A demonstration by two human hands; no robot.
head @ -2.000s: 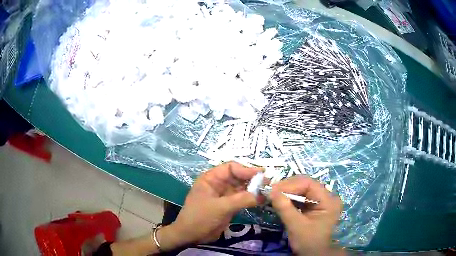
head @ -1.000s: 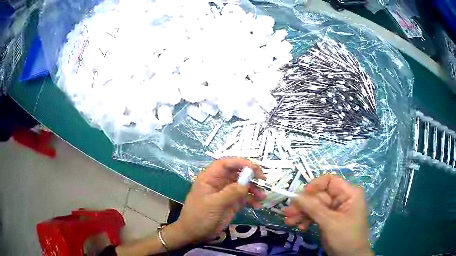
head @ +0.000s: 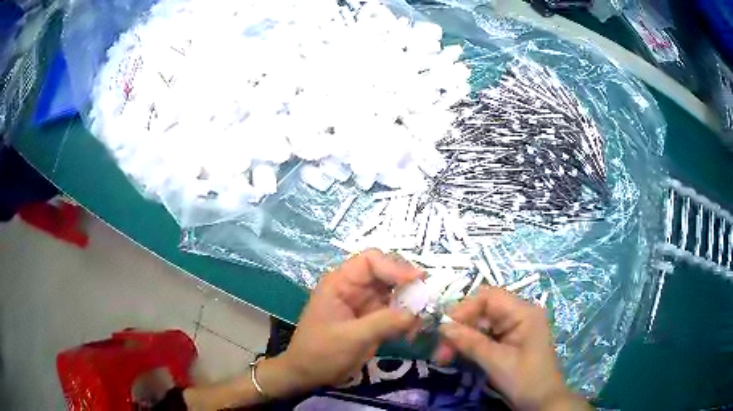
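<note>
My left hand (head: 354,317) pinches a white plastic cap (head: 412,296) between thumb and fingers. My right hand (head: 506,341) is close beside it, its fingertips on the end of a small white piece (head: 444,319) at the cap's right side. The fingers hide most of that piece, and the join is blurred. Beyond my hands lie a scatter of short white sticks (head: 386,227), a large bright heap of white caps (head: 265,96) at the left and a pile of dark-and-white rods (head: 530,152) at the right.
Crinkled clear plastic sheeting (head: 623,120) lies under the parts on the green table (head: 233,281). Ladder-like white assemblies (head: 698,225) lie at far right. A red stool (head: 124,369) stands lower left. A blue bin (head: 58,96) is upper left.
My right hand has moved left, back towards the cap. The long white stick seen between the hands a second ago now shows only as a short end at the fingertips.
</note>
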